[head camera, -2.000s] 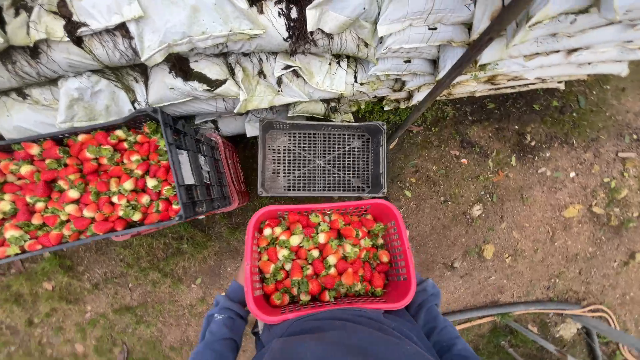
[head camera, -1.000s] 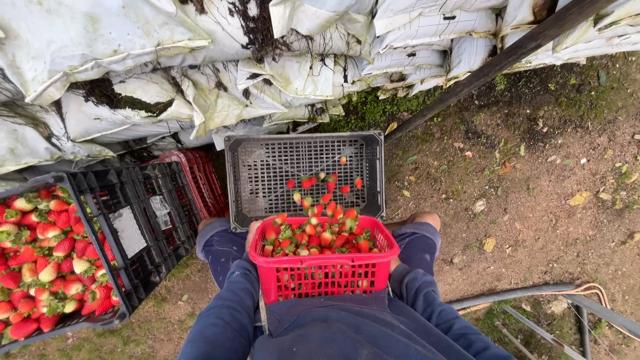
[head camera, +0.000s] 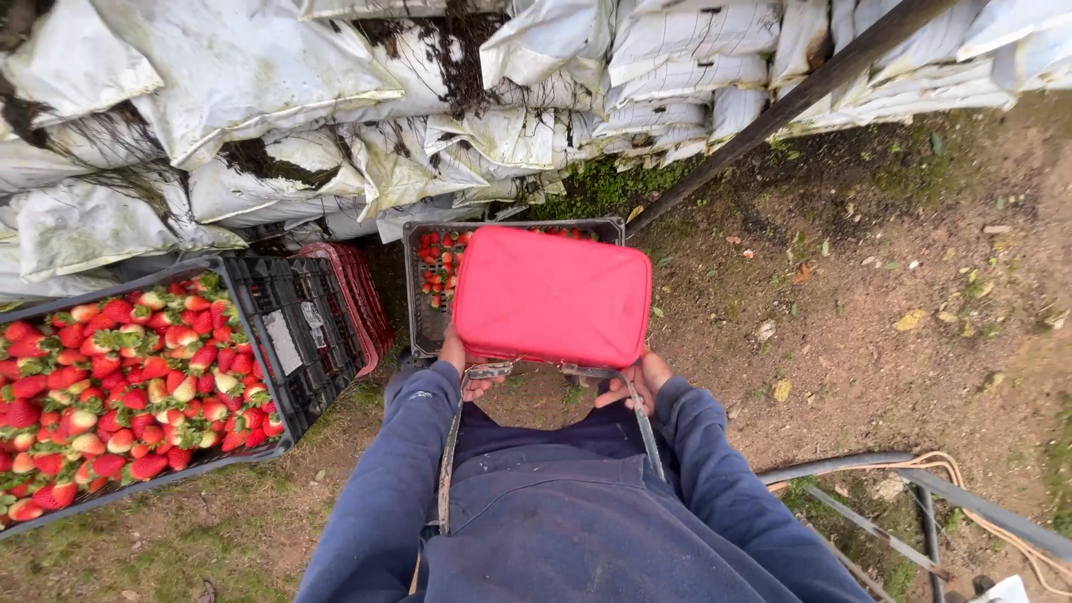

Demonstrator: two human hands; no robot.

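A red plastic basket (head camera: 553,297) is tipped over, its flat underside facing me. It hangs above a dark plastic crate (head camera: 419,322) on the ground. My left hand (head camera: 469,364) grips the basket's near left corner, and my right hand (head camera: 641,381) holds its near right corner. Strawberries (head camera: 442,261) lie in the crate's left part and along its far edge; the basket hides the rest of the crate. A strap hangs by each hand.
At the left stands a black crate (head camera: 289,343) full of strawberries, with stacked red baskets (head camera: 356,301) behind it. White filled bags (head camera: 268,75) are piled ahead. A slanted pole (head camera: 787,109) leans beyond the crate. Metal tubing (head camera: 988,511) lies at the lower right.
The red basket was upright and full of strawberries two seconds ago; it then tilted forward, spilling them, and is now turned over above the crate. The crate, earlier bare inside, now holds strawberries.
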